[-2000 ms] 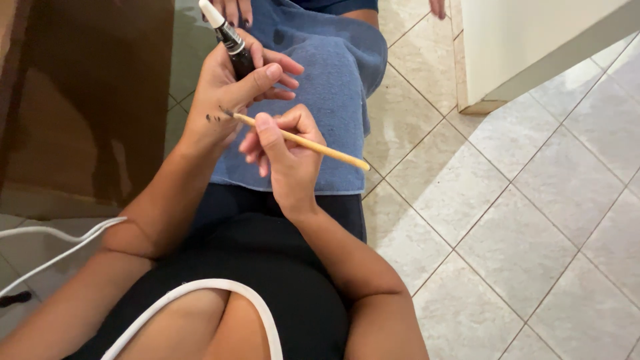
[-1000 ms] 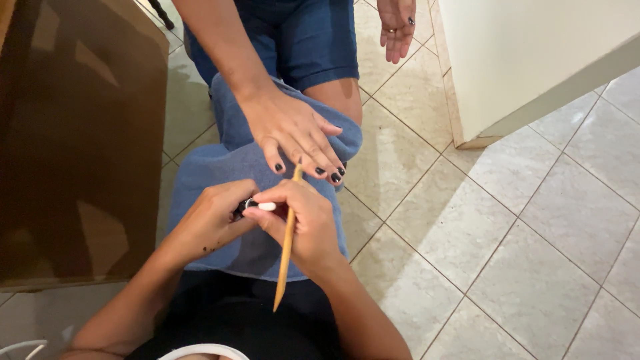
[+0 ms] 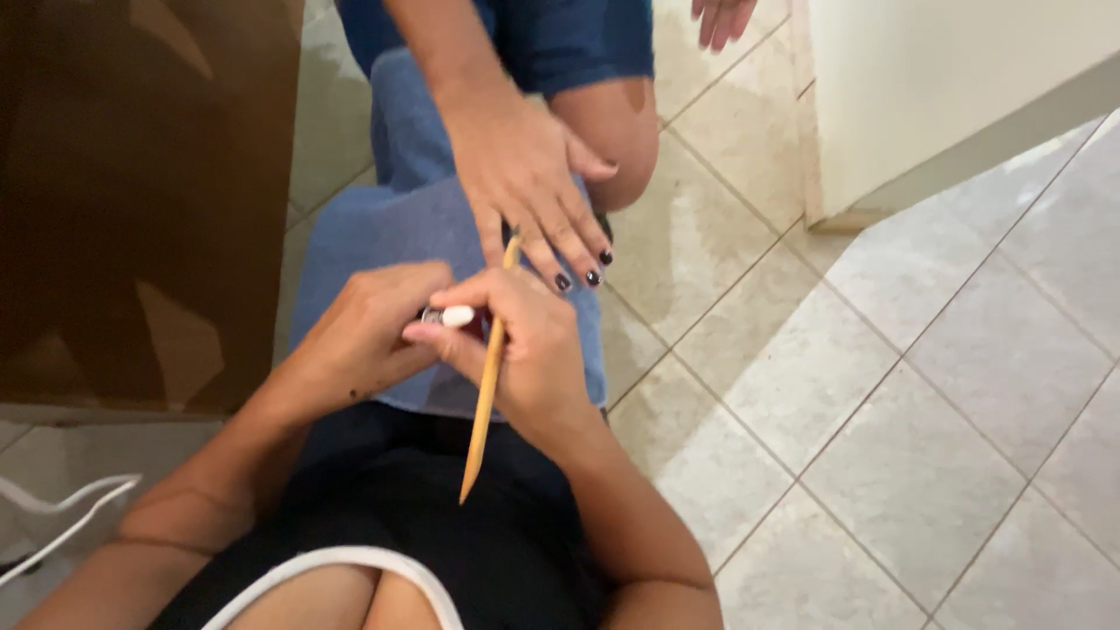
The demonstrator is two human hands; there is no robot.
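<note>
My left hand (image 3: pixel 376 328) is closed around a dark pen-like tube with a white tip (image 3: pixel 457 316), mostly hidden by my fingers. At that white tip are the thumb and index finger of my right hand (image 3: pixel 525 350), which also holds a wooden stick (image 3: pixel 484 402); its pointed end faces down toward my lap, and its other end has a dark tip. Just beyond, another person's hand (image 3: pixel 525 175) with dark-painted nails is spread palm down over a blue towel (image 3: pixel 367 227).
A brown panel (image 3: pixel 140 210) stands at the left. At the upper right is a pale wall edge (image 3: pixel 927 105) above the tiled floor (image 3: pixel 840 385). White cords (image 3: pixel 79 516) show at lower left. The person's bare knee (image 3: pixel 612 140) and other hand (image 3: pixel 724 19) are near the top.
Two seconds ago the stick's dark tip was at the back of my left hand, which held the tube upright. Both hands have since come together at the tube, and the other person's hand has come over the towel.
</note>
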